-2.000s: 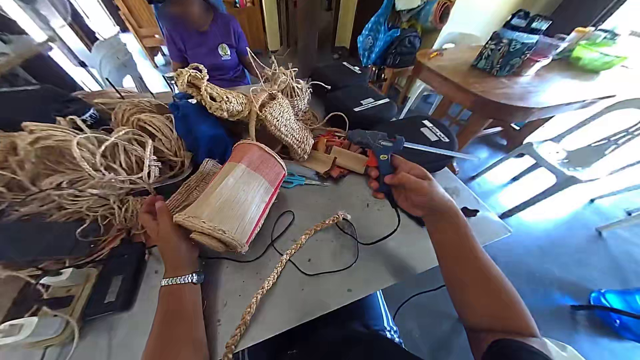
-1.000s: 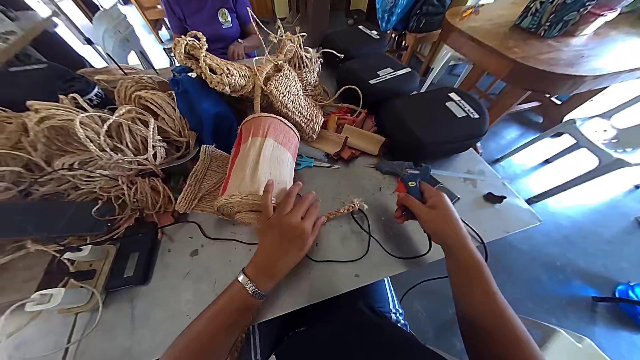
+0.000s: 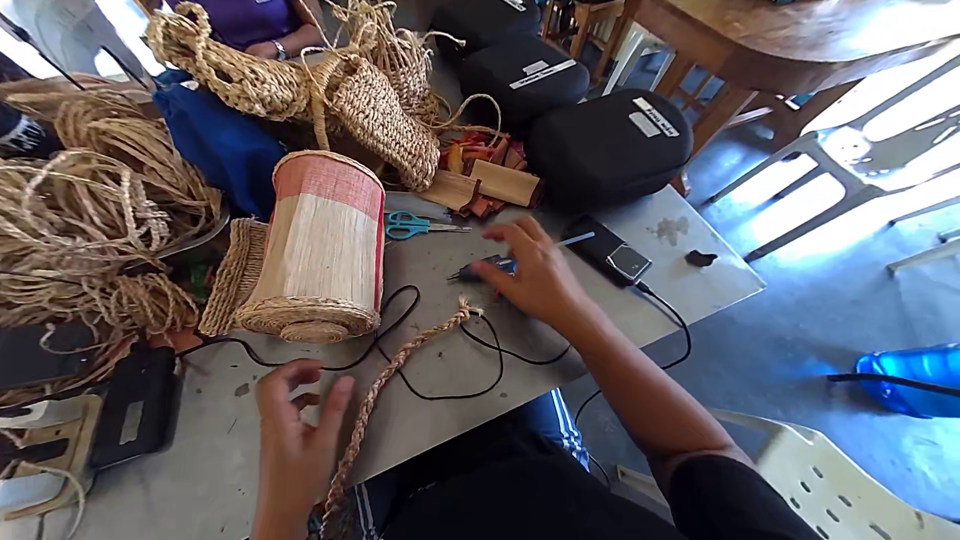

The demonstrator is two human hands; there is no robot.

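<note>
My left hand (image 3: 301,420) is empty above the table, fingers apart, just left of a braided fibre rope (image 3: 379,382) that runs over the table edge. A blue glue gun (image 3: 480,268) lies on the table with a translucent glue stick at its back end. Over it is my right hand (image 3: 529,270), fingers spread; whether the palm touches the gun is hidden. A cylindrical woven basket (image 3: 322,240), cream with a red band, lies on its side beyond my left hand, its coiled base toward me. Teal-handled scissors (image 3: 409,225) lie between basket and glue gun.
Fibre cords (image 3: 112,187) heap at the left beside a power strip (image 3: 52,450). Woven fibre pieces (image 3: 382,112) and black cases (image 3: 607,146) stand at the back, near a person in purple (image 3: 247,22). A phone-like device (image 3: 607,251) lies right. A black cable (image 3: 450,396) loops across the table.
My left hand has come off the basket and drawn back toward the table's near edge. The glue gun, held up by my right hand before, now lies on the table with that hand's fingers opened.
</note>
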